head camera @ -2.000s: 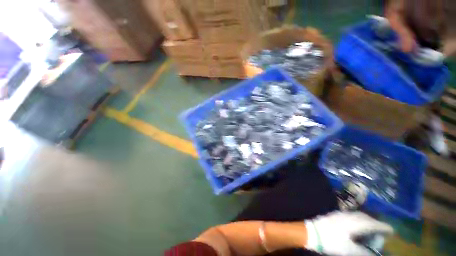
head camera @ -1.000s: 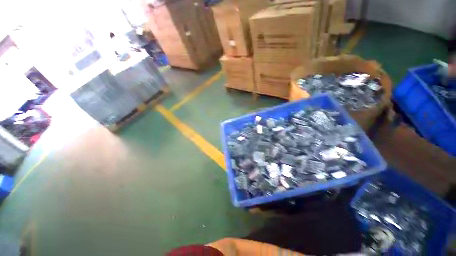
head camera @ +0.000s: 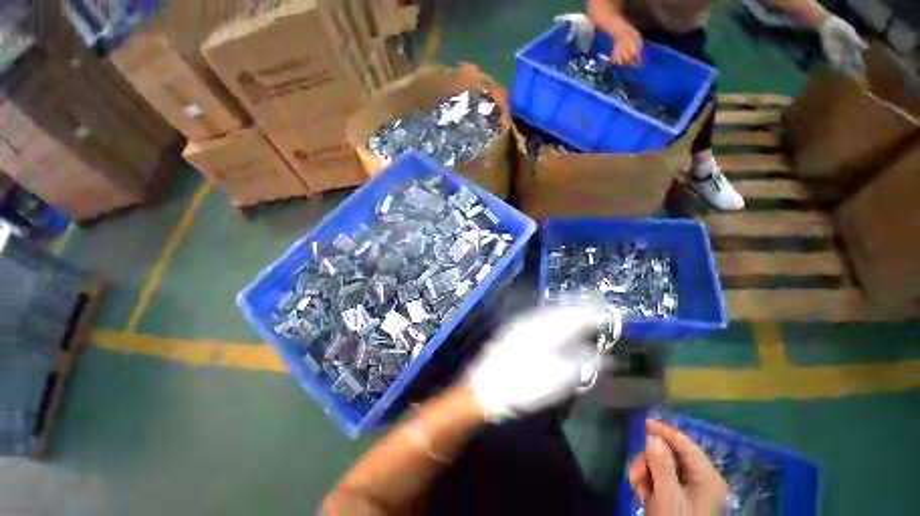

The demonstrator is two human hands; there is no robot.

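Note:
My left hand, in a white knit glove, is blurred above my dark-trousered lap. Its fingers point right toward the front small blue tub; I cannot tell whether it holds a part. My bare right hand is at the bottom right over the right-hand small blue tub, thumb and fingers pinched together; a tool or part between them cannot be made out. The large blue tub, heaped with small grey parts, stands tilted in view at the left. The front small blue tub is partly filled with grey parts.
A round cardboard box of parts stands behind the large tub. A co-worker's blue tub rests on another box, with a person's hands at it. Stacked cartons stand back left, a wooden pallet right. Another gloved hand shows top right.
The view has swung right, so the tubs sit further left. My left hand, out of view a second ago, is back above my lap. My right hand has come into view.

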